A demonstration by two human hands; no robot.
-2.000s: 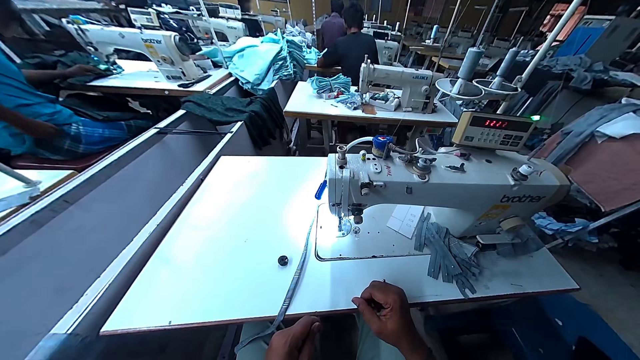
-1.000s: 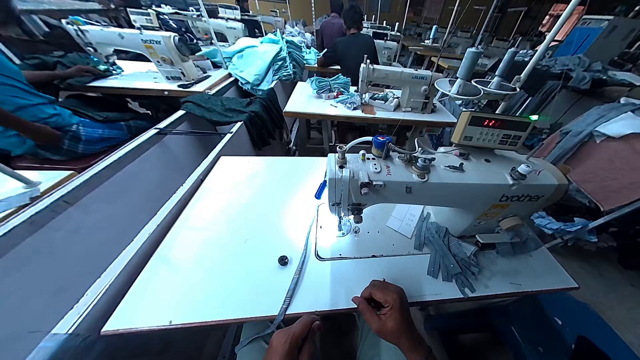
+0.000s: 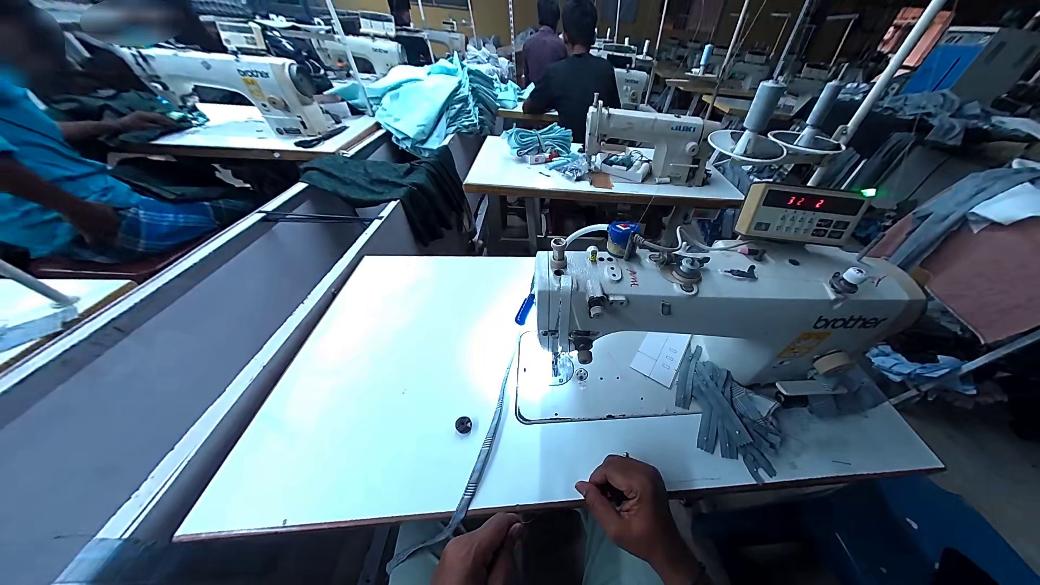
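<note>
My left hand (image 3: 481,551) is below the front edge of the white sewing table (image 3: 341,390), thumb and finger pinched; whether it holds anything is too small to tell. My right hand (image 3: 632,508) is curled at the table's front edge, its contents hidden. A narrow grey fabric strip (image 3: 486,447) runs from near the needle of the Brother sewing machine (image 3: 731,313) down over the edge, beside my left hand. A small black bobbin-like part (image 3: 463,424) lies left of the strip. Short grey fabric strips (image 3: 727,414) are piled right of the needle plate.
A white card (image 3: 660,357) lies under the machine arm. A lit control panel (image 3: 803,213) and thread cones (image 3: 764,106) stand behind. Ahead is a Juki machine (image 3: 650,142) on another table. At left, a seated person (image 3: 73,179) works beside a long trough (image 3: 203,341); dark cloth (image 3: 390,187) hangs over its end.
</note>
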